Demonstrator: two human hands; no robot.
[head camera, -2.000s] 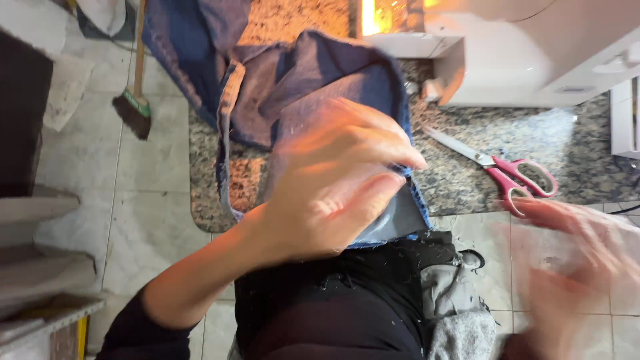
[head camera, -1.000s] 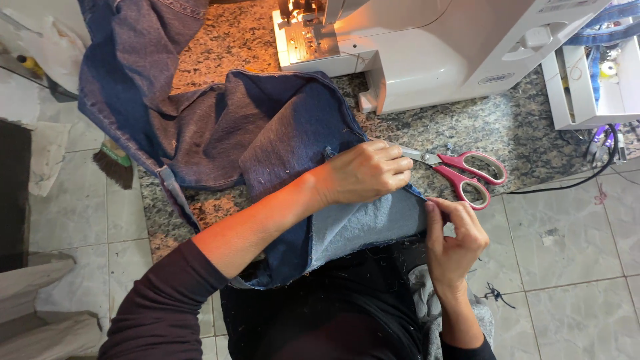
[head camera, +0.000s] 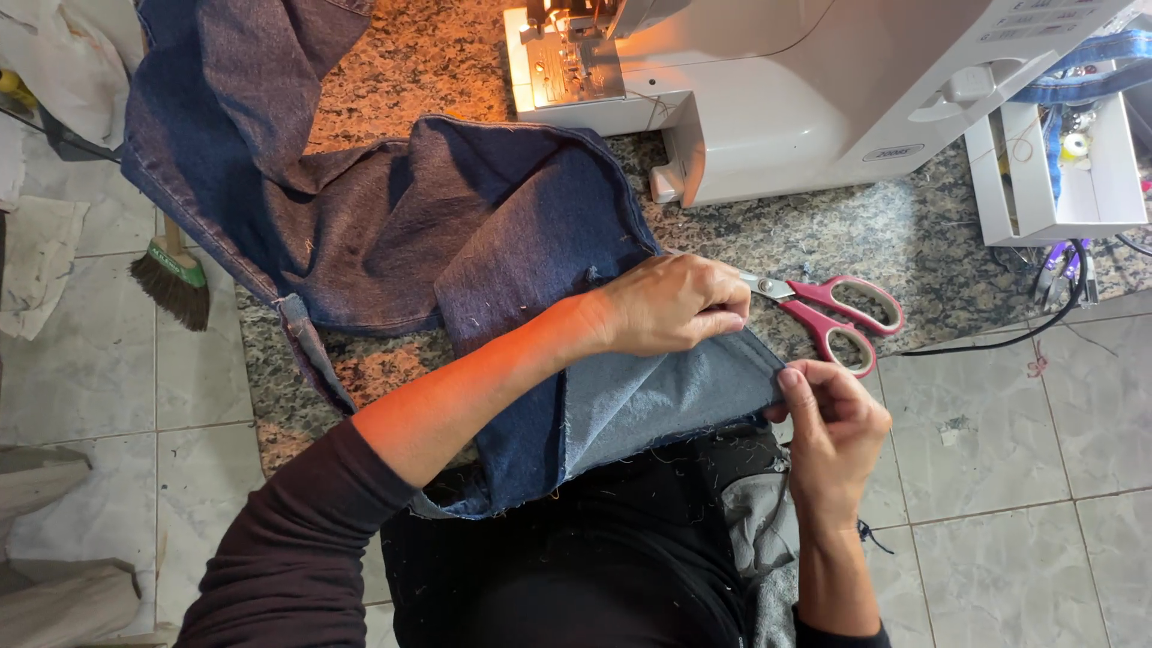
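Blue denim fabric (head camera: 531, 234) with frayed edges spreads over the granite counter and hangs past its front edge above my lap. My left hand (head camera: 675, 304) grips the denim near its right seam, fingers curled over it. Between thumb and fingers, my right hand (head camera: 832, 414) pinches the right corner of the light inner side of the fabric. Scissors with pink and white handles (head camera: 841, 315) lie on the counter just beyond both hands, their blades partly hidden by my left hand.
A white sewing machine (head camera: 774, 117) with its lamp lit stands at the back of the granite counter (head camera: 936, 234). To its right is a white open box (head camera: 1102, 202) with sewing supplies; a black cable (head camera: 999, 344) runs nearby. A broom (head camera: 175, 274) is at the left, over the tiled floor.
Two seconds ago both hands were blurred in motion, the right one off the denim near the scissors. Now both hold the denim's right edge. The view has shifted.
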